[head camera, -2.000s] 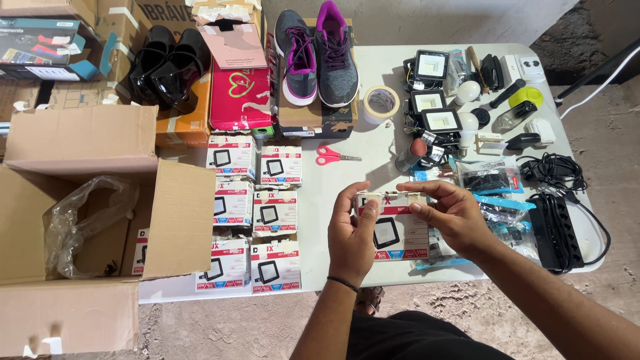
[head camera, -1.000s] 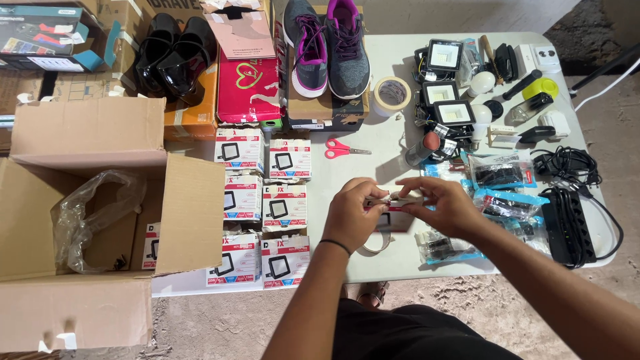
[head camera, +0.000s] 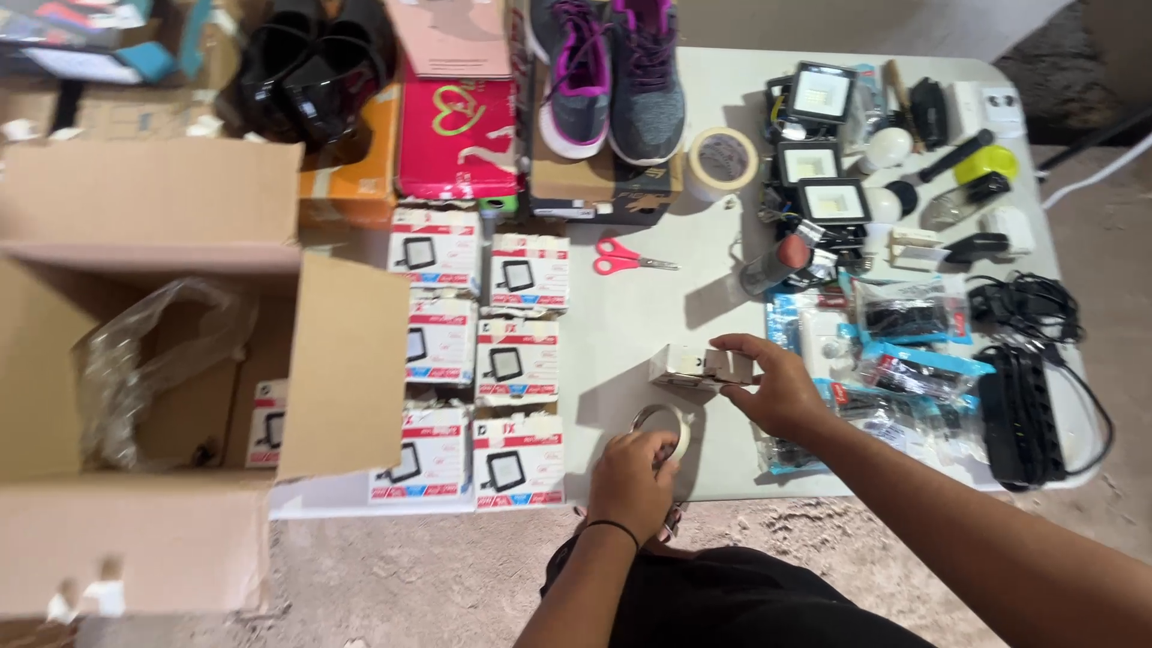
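My right hand (head camera: 778, 387) grips one end of a small white floodlight box (head camera: 688, 364) near the table's front edge. Just left of it, my left hand (head camera: 634, 477) has its fingers on a roll of masking tape (head camera: 670, 436) standing near the edge. Several similar boxes (head camera: 517, 360), printed with a black floodlight, are set in two columns further left. Red-handled scissors (head camera: 621, 258) lie beyond my hands, and a bottle with a reddish cap (head camera: 776, 264) stands to their right.
A large open cardboard box (head camera: 351, 360) with clear plastic inside is at the left. Shoes on shoeboxes and a wider tape roll (head camera: 722, 160) are at the back. Floodlights (head camera: 832, 200), bulbs, bagged items (head camera: 909, 310) and a black power strip (head camera: 1017, 418) cover the right side.
Both hands held the box together before; now my left hand is away from it, on the tape roll, and the box is lower on the table in my right hand.
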